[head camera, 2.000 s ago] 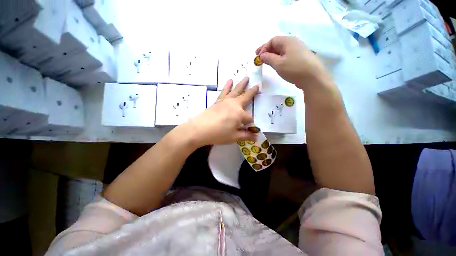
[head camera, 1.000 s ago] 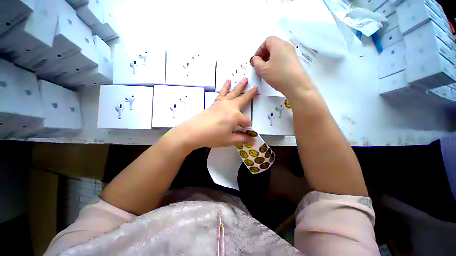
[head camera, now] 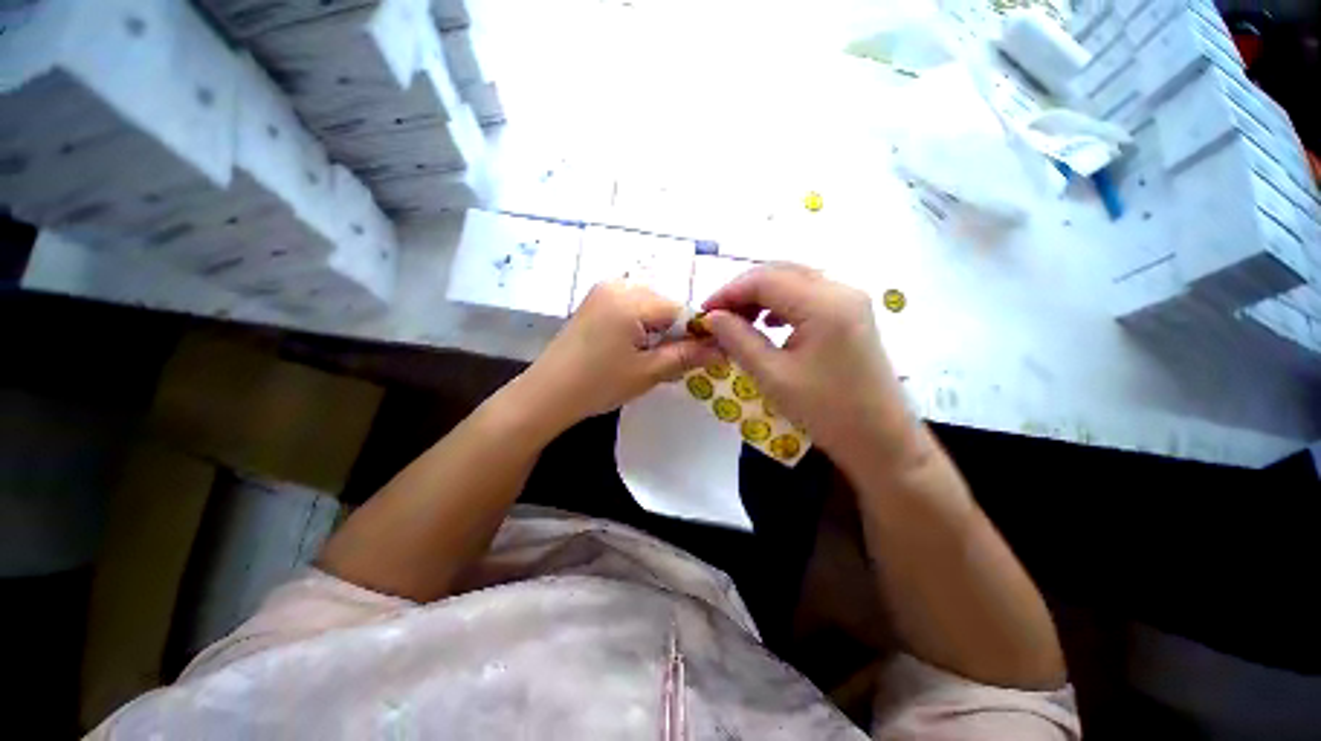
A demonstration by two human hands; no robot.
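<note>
My left hand [head camera: 616, 355] holds the sticker sheet [head camera: 742, 413] near the table's front edge, with rows of gold discs showing below the hands. The plain white backing paper [head camera: 674, 463] hangs beside it. My right hand [head camera: 811, 348] meets my left at the sheet's top, its thumb and finger pinching a round sticker [head camera: 698, 326]; whether it is free of the sheet cannot be told. Earbud boxes [head camera: 514, 264] lie in rows behind my hands, partly washed out by glare. Gold stickers show at the right of the rows, one farther back [head camera: 813, 201] and one nearer [head camera: 894, 300].
Stacked boxes [head camera: 275, 159] stand high at the left and more stacked boxes [head camera: 1231, 188] at the right. A crumpled translucent wrap [head camera: 1075, 141] lies by the right stacks. Brown cardboard [head camera: 261, 405] is below the table at left.
My right hand has come back from the rear box to the sheet. My left hand has lifted off the boxes to the sheet's top edge. A sticker now shows on the rear box. The view has turned.
</note>
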